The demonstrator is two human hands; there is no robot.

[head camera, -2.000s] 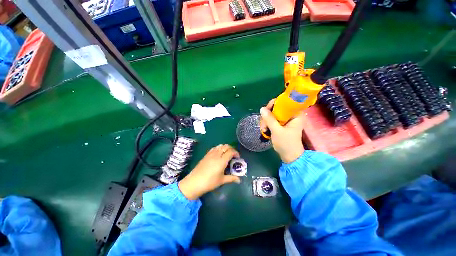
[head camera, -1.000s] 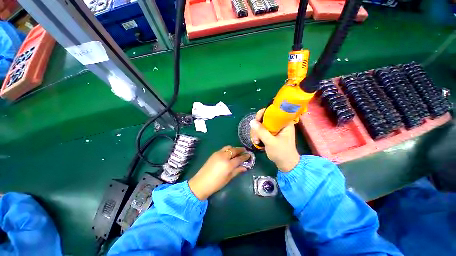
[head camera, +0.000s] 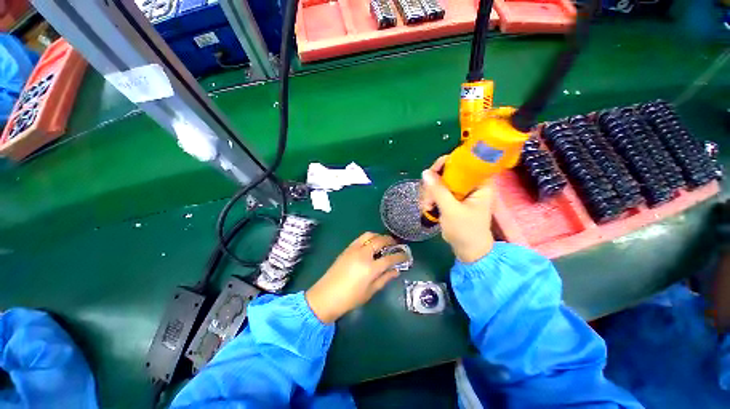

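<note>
My right hand (head camera: 462,209) is closed around a yellow-orange electric screwdriver (head camera: 483,156). Its lower end is at the right edge of the round grey screw dish (head camera: 404,212); the tip is hard to make out. My left hand (head camera: 352,277) holds a small silvery flanged unit (head camera: 398,256) by the fingers, just below the dish. The fingers cover part of it. A second silvery unit (head camera: 426,297) with a round dark centre lies on the green bench, right of and below my left hand.
Stacked silvery units (head camera: 286,252) stand left of my left hand, beside grey power boxes (head camera: 174,334). A salmon-pink tray (head camera: 535,222) holds black stacked parts at right. A second screwdriver (head camera: 475,105) hangs behind. A metal post (head camera: 174,104), black cord and white scrap (head camera: 336,177) lie beyond.
My left hand has moved slightly right with its unit, which now looks tilted. The screwdriver dipped left and down over the dish, then came back right and up. The lone unit now lies singly.
</note>
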